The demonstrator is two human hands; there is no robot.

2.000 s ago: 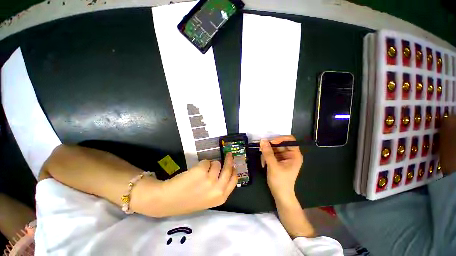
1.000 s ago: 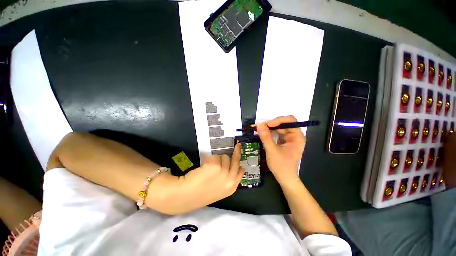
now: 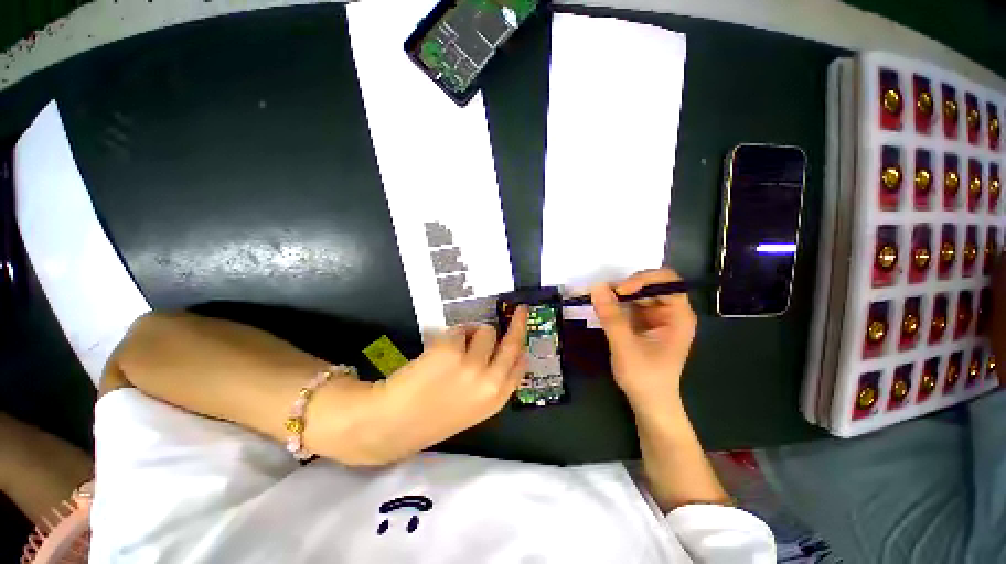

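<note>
An open phone unit (image 3: 544, 364), a black frame with a green board and silver shields, lies in front of me. My left hand (image 3: 469, 375) holds it by its left side, a fingertip on the upper part of the board. My right hand (image 3: 651, 336) grips black tweezers (image 3: 653, 291), whose tip reaches the unit's upper right edge. Whether the tip holds a piece is too small to tell. Grey adhesive pads (image 3: 450, 261) lie on a white liner sheet (image 3: 425, 143) left of the unit. A second white sheet (image 3: 612, 143) lies behind my right hand.
Another open phone unit (image 3: 469, 46) lies at the top. A smartphone (image 3: 761, 231) and foam trays (image 3: 841, 242) with red components stand at right, beside a neighbour's grey clothing. A yellow label (image 3: 385, 356), a third sheet (image 3: 72, 242) and a pink fan (image 3: 64, 534) are at left.
The camera view has shifted. The tweezers, lifted above the unit's top a second ago, have come down to its upper right edge. My left hand has stayed on the unit.
</note>
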